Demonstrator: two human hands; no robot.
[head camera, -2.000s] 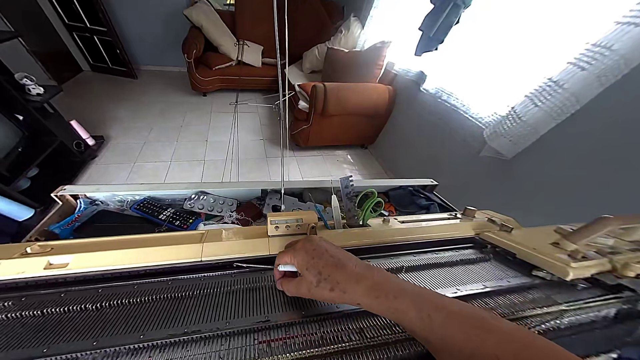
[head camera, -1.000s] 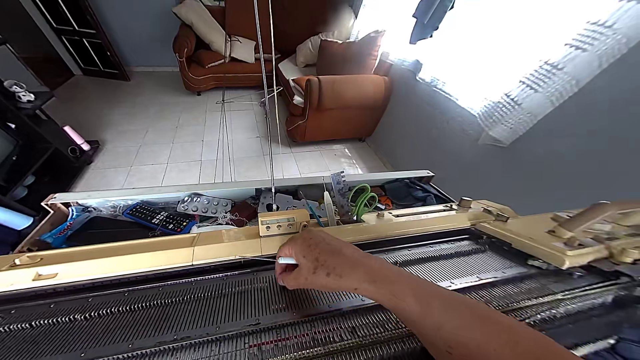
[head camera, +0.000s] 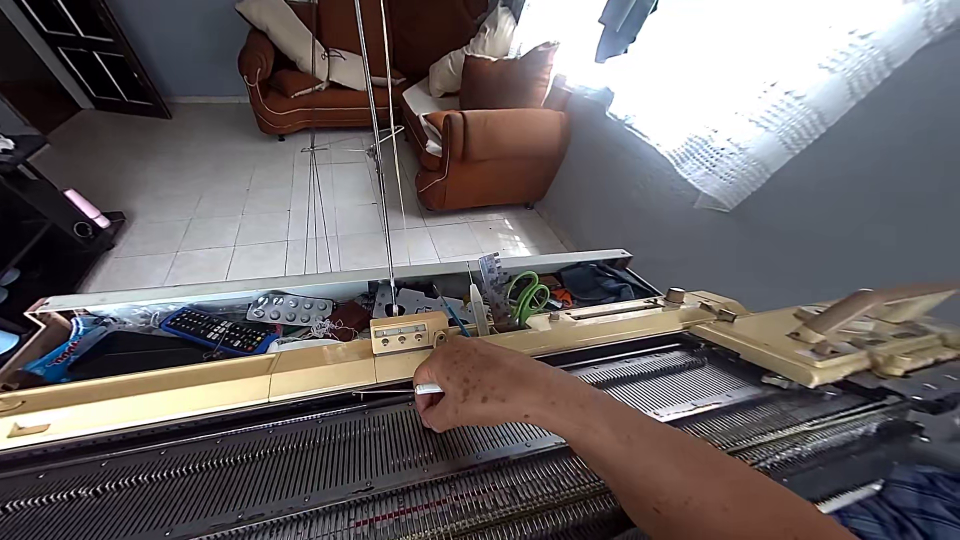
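My right hand (head camera: 469, 382) is closed around the white handle of a thin metal hooked tool (head camera: 382, 393). The tool's shaft points left, above the needle bed (head camera: 300, 450) of a knitting machine, close to its cream-coloured rear rail (head camera: 315, 366). Just behind the hand is a row-counter-like box with small dials (head camera: 409, 334). The knitting machine's carriage (head camera: 817, 337) rests at the right end of the beds. A second needle bed (head camera: 480, 510) lies nearer to me. My left hand is out of view.
Behind the machine, an open tray (head camera: 180, 286) holds a remote control (head camera: 219, 330), a blister pack (head camera: 290, 308), green-handled scissors (head camera: 528, 298) and a white-handled tool (head camera: 478, 307). Yarn strands and a thin mast (head camera: 379, 165) rise behind the counter box. Brown armchairs (head camera: 499, 157) stand beyond.
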